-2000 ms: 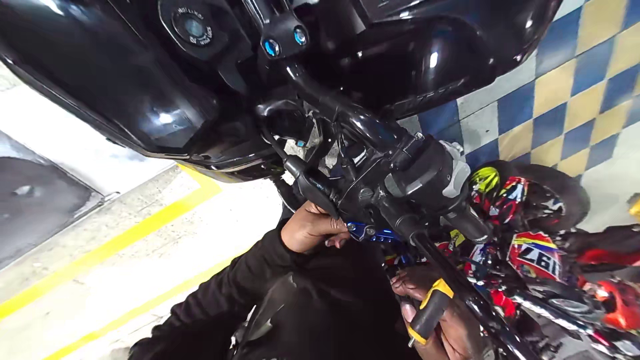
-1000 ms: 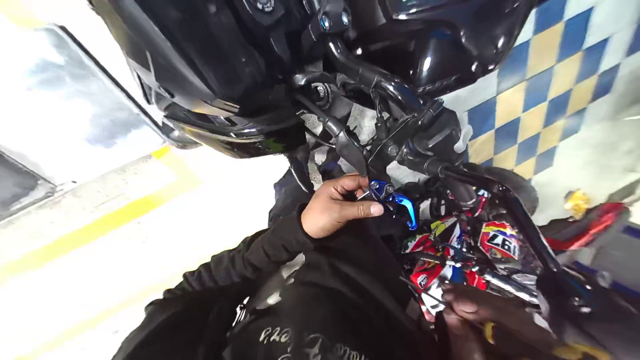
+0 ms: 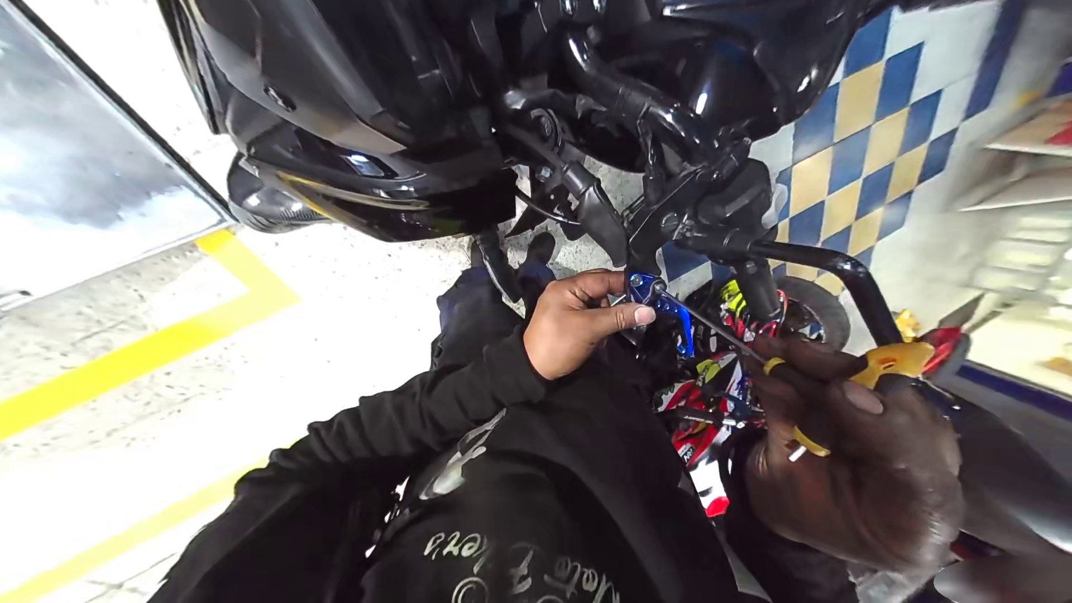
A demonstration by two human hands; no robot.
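Observation:
My left hand [image 3: 578, 322] pinches a blue anodized lever [image 3: 675, 316] between thumb and fingers, close to its mount on the motorcycle handlebar [image 3: 825, 258]. In my right hand [image 3: 854, 452] is a screwdriver with a yellow and black handle [image 3: 804, 394]. Its thin shaft [image 3: 712, 322] runs to the lever's pivot end, and its tip appears to meet the hardware there. A black rubber boot [image 3: 596, 209] sits just above my left fingers. The underside of the pivot is hidden.
The motorcycle's glossy black bodywork [image 3: 402, 92] fills the top of the view. A red and yellow small motorbike [image 3: 699, 419] stands below the handlebar, near a checkered tile wall [image 3: 871, 151]. Yellow lines [image 3: 126, 360] mark the floor at left.
The right hand has come up from lower down, and the screwdriver's shaft now reaches the blue lever. My left hand stays at the lever. The view has shifted.

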